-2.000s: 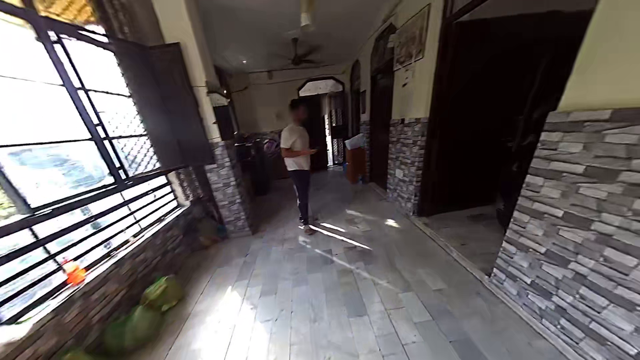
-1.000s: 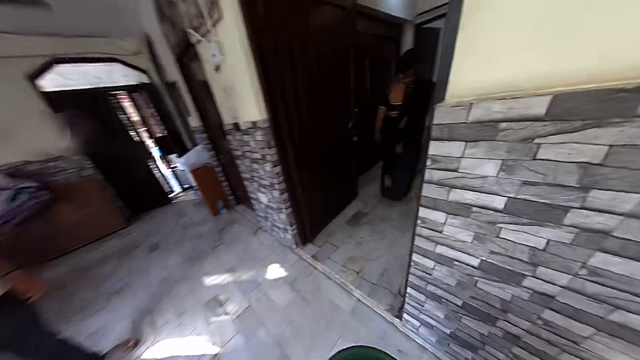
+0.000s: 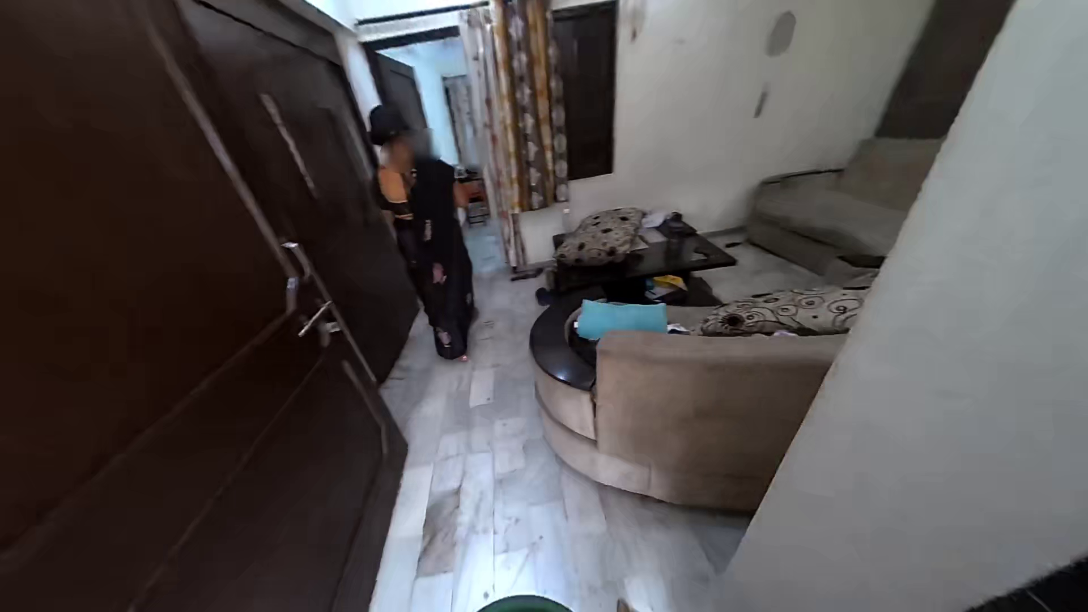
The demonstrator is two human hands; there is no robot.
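Neither of my hands shows in the head view. At the bottom edge, the curved rim of a green object [image 3: 524,604] is just visible, and what holds or supports it is hidden. A small brownish shape, too little of it visible to name, lies right of that rim. A brown wooden door [image 3: 246,340] with a metal handle [image 3: 316,320] stands at the left. Beyond the door, a person in dark clothing [image 3: 442,246] is on the tiled floor, facing roughly this way.
A beige sofa [image 3: 705,408] with a dark curved ledge [image 3: 557,348] and a turquoise cloth or cushion [image 3: 622,319] is at the right. Behind it are a dark low table [image 3: 663,257] bearing a patterned cushion [image 3: 602,236], and another sofa [image 3: 829,208]. A white wall [image 3: 943,382] borders the near right.
The view has swung right and moved from the hall to the room's doorway. The person in dark clothing, seen through the doorway one second ago, now appears nearer. The green rim has stayed at the bottom.
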